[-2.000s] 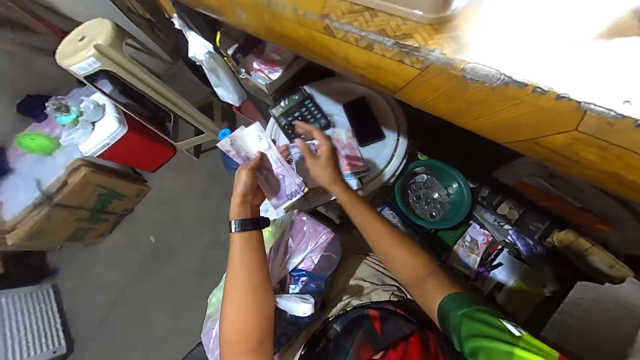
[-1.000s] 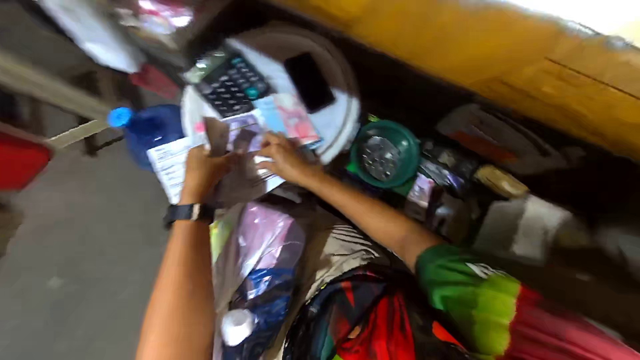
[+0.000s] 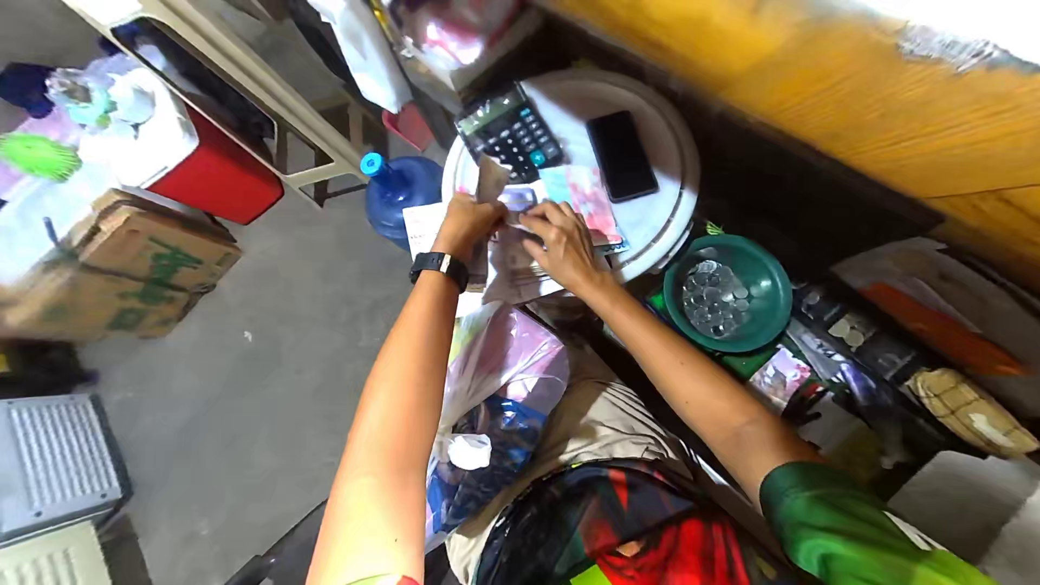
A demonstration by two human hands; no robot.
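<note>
My left hand [image 3: 473, 223], with a black watch on its wrist, grips a folded brownish banknote [image 3: 492, 179] at the near edge of a round white table [image 3: 662, 106]. My right hand [image 3: 561, 244] lies over more banknotes [image 3: 516, 264], its fingers bent and close to the left fingertips; whether it grips one is unclear. Pink and light-blue banknotes [image 3: 589, 195] lie just beyond the right hand. A calculator [image 3: 512, 134] and a black smartphone [image 3: 621, 156] rest on the table. Under the left hand, a white paper [image 3: 424, 226] sticks out.
A green bowl of coins [image 3: 727, 292] stands to the right, near a patterned pouch [image 3: 971, 410]. A blue water jug [image 3: 398, 195] is left of the table. Plastic bags [image 3: 504, 390] lie below my hands. A wooden counter [image 3: 853, 97] runs along the upper right; a cardboard box [image 3: 122, 268] sits left.
Two seconds ago my left hand held purple banknotes raised, with the right hand beside the calculator. Both hands are now lower over the table's near edge, among the notes.
</note>
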